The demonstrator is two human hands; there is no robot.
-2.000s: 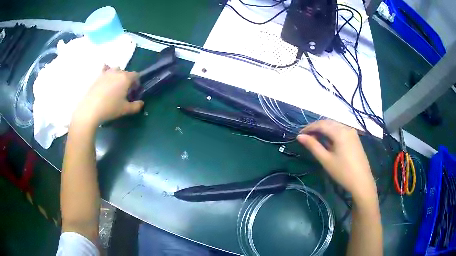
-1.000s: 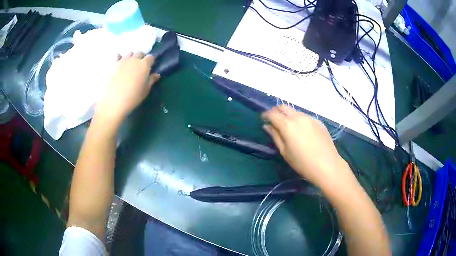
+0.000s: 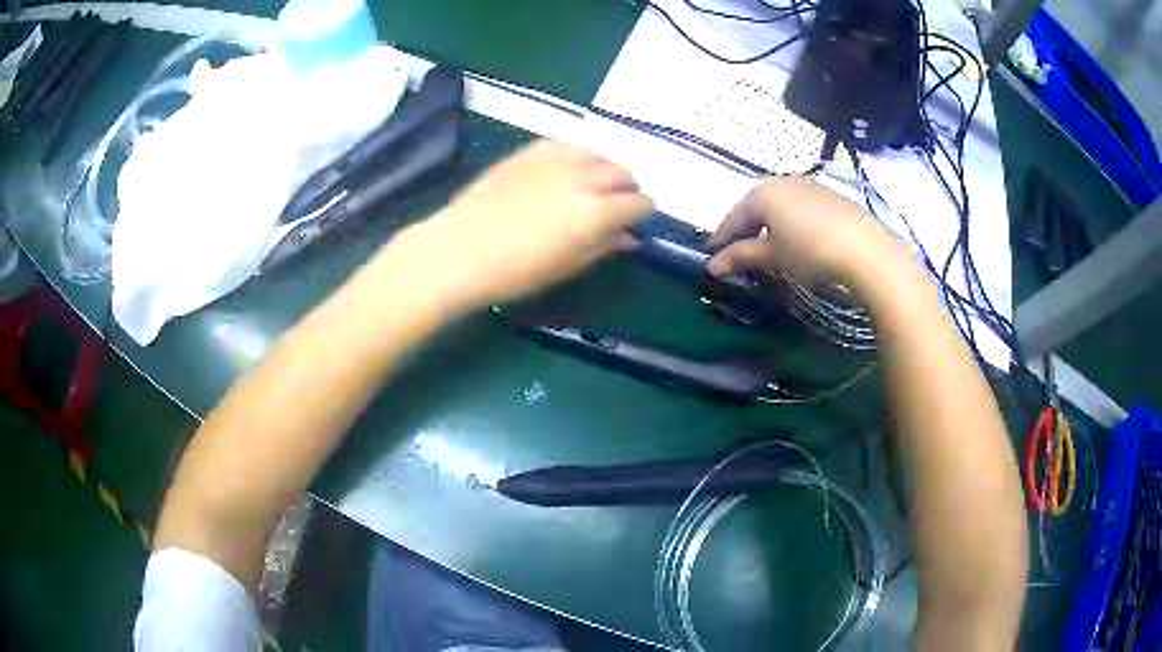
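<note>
My left hand (image 3: 554,217) is closed around the front part of a black pen (image 3: 675,255) near the white panel. My right hand (image 3: 790,236) is at the rear end of the same pen, thumb and fingers bent; whether it grips the pen or a strand is unclear. Clear filament (image 3: 835,316) curves below my right hand. A second black pen (image 3: 650,362) lies below, tip to the left, with a clear strand at its rear. A third black pen (image 3: 612,483) lies nearer me, its rear by a clear filament coil (image 3: 675,573).
Black pens (image 3: 382,166) lie against a white crumpled heap (image 3: 191,191) at left, beside a pale-blue cylinder (image 3: 326,28). A black box (image 3: 856,70) with cables stands on the white panel (image 3: 752,121). Scissors (image 3: 1050,465), a blue bin (image 3: 1128,548) and a grey post (image 3: 1096,274) are at right.
My left hand has left the pens by the white heap and moved right to the upper pen. My right hand has shifted slightly up and right, to that pen's rear.
</note>
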